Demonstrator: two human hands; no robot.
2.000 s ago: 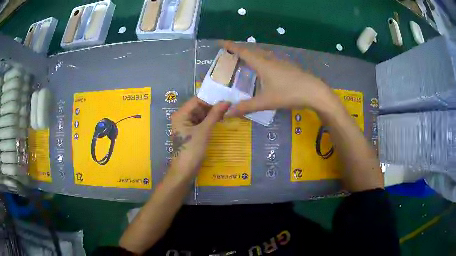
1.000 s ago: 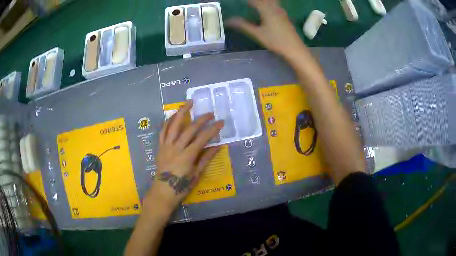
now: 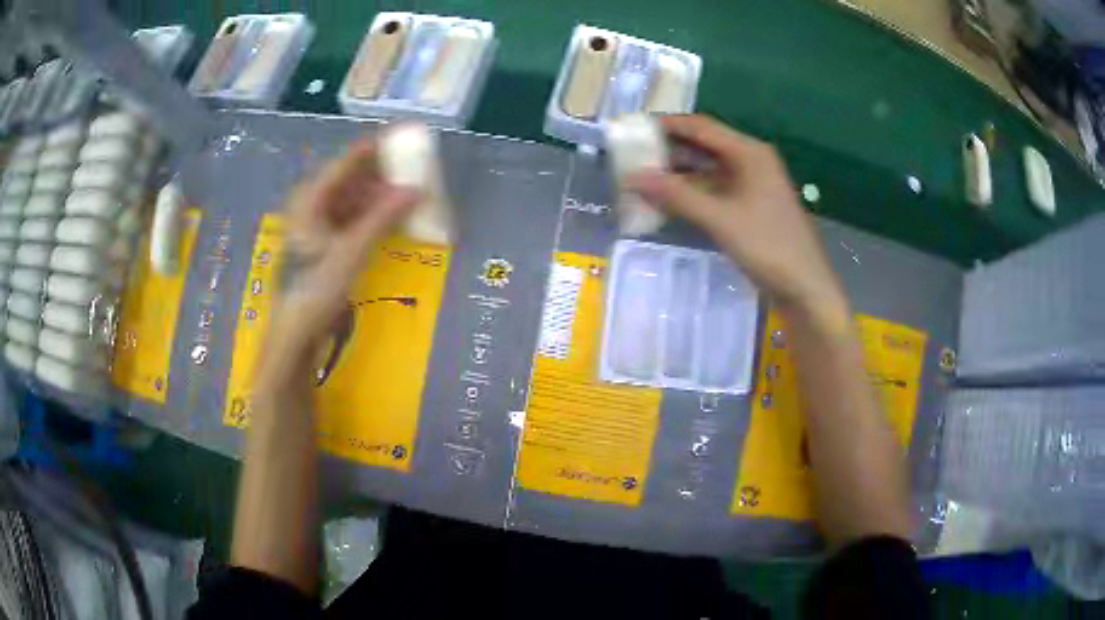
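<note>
My left hand (image 3: pixel 339 218) holds a white, oblong device unit (image 3: pixel 416 179) upright between fingers and thumb, above the printed carton. My right hand (image 3: pixel 721 194) holds another white device unit (image 3: pixel 636 172), just in front of a filled tray. Both units are a little blurred. An empty white insert tray (image 3: pixel 679 317) with three wells lies on the carton (image 3: pixel 485 363), below and to the right of my right hand's unit.
Filled trays (image 3: pixel 418 67) stand in a row on the green surface (image 3: pixel 776 121) at the far side. A bulk tray of units (image 3: pixel 73 242) is at left, with one loose unit (image 3: pixel 167 230) beside it. Empty tray stacks (image 3: pixel 1030 460) are at right, two loose units (image 3: pixel 979 170) behind them.
My left hand has left the empty tray and now holds a unit further left. My right hand has come back from the far side with a unit. The view has shifted.
</note>
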